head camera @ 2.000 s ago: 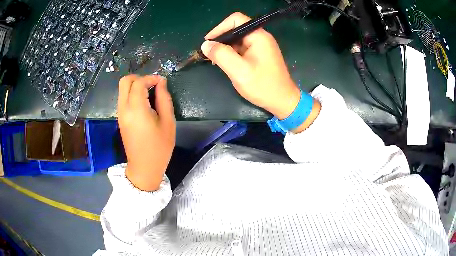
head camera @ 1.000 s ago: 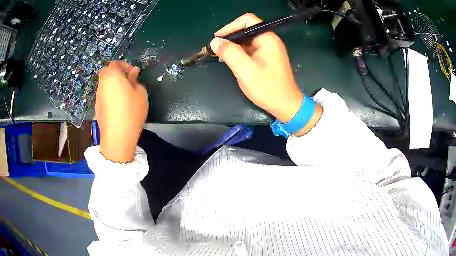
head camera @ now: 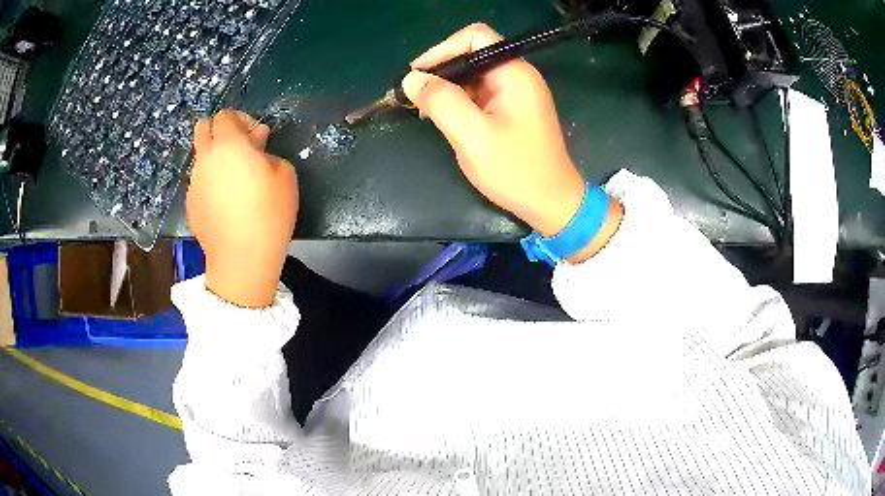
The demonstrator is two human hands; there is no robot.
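Note:
My right hand [head camera: 500, 126] holds the black soldering iron [head camera: 505, 53] like a pen, its brass-coloured tip pointing left, just above a small shiny silvery-blue piece [head camera: 337, 140] on the dark green mat. My left hand [head camera: 241, 199] is at the right edge of the clear blister tray [head camera: 146, 107], fingers bent and close together. Whether the fingertips hold a part is hidden or too small to tell. The tray's pockets show many small dark and silver parts. A pale speck lies beside the silvery piece.
A black stand [head camera: 752, 48] and black cables [head camera: 723, 170] are at the right, with a white strip [head camera: 811, 184] and yellow wires [head camera: 859, 111] beyond. Solder debris [head camera: 364, 213] marks the mat [head camera: 437, 203]. Below the bench edge is a blue bin [head camera: 34, 291] with a cardboard box [head camera: 141, 281].
My left hand has moved left from near the silvery piece to the tray's edge. My right hand has shifted slightly right with the iron, whose tip now sits slightly off the piece.

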